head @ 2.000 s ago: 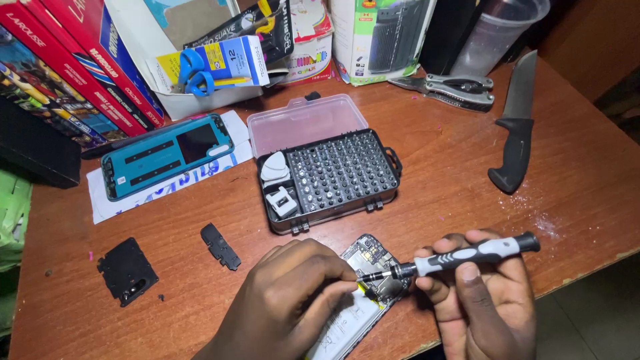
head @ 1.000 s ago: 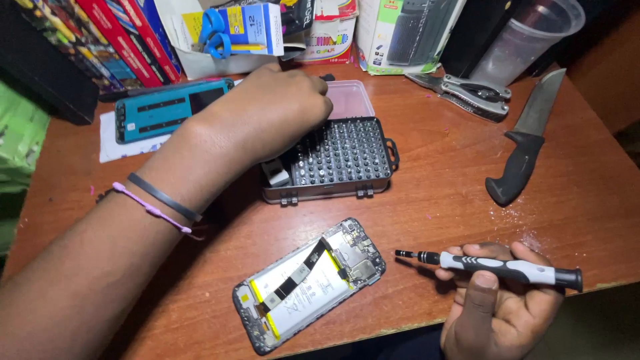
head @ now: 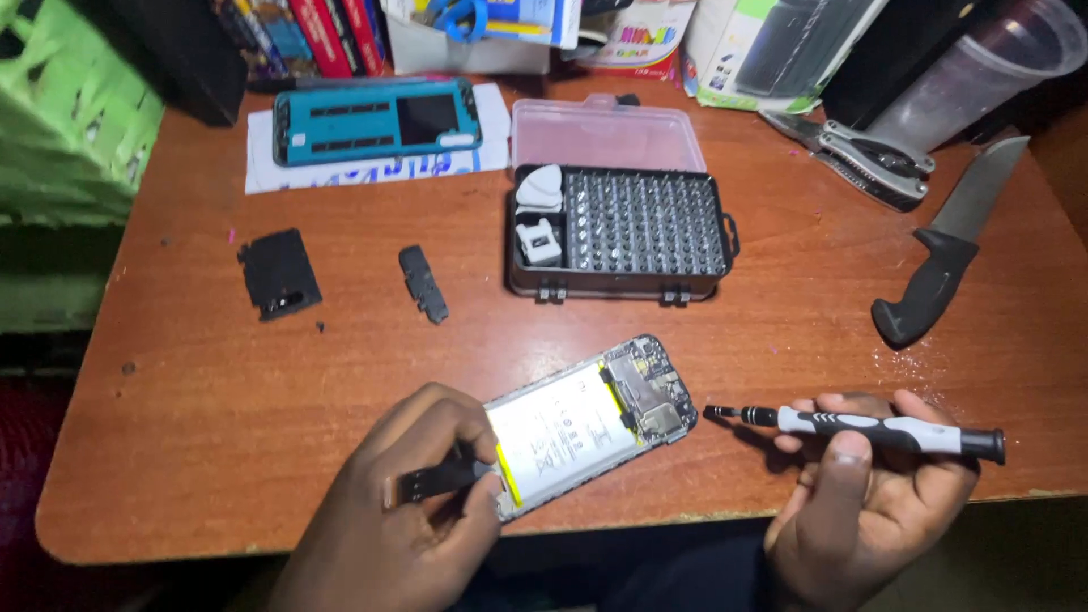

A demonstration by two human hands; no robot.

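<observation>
The opened smartphone [head: 561, 433] lies tilted near the desk's front edge, its white battery and circuit board exposed. My left hand [head: 416, 493] is at the phone's lower left end, thumb and fingers closed on a black flex cable [head: 438, 482], whose other end sticks out leftward; the fingertips' exact hold is partly hidden. To the right of the phone, my right hand [head: 875, 484] holds a grey-and-black precision screwdriver [head: 875, 431], its tip pointing left, just apart from the phone's top end. Behind the phone stands an open bit case [head: 616, 285] with many bits and white opening picks [head: 540, 187].
A teal phone back cover [head: 357, 127] rests on paper at the back left. Two black plastic phone covers [head: 285, 272] [head: 422, 285] lie left of the case. At right are a multi-tool [head: 867, 161] and a kitchen knife [head: 926, 280]. Books and boxes line the back.
My left hand has come back from the bit case to the phone's lower end. The flex cable, lying across the battery a second ago, is now folded out to the left. The right hand still holds the screwdriver.
</observation>
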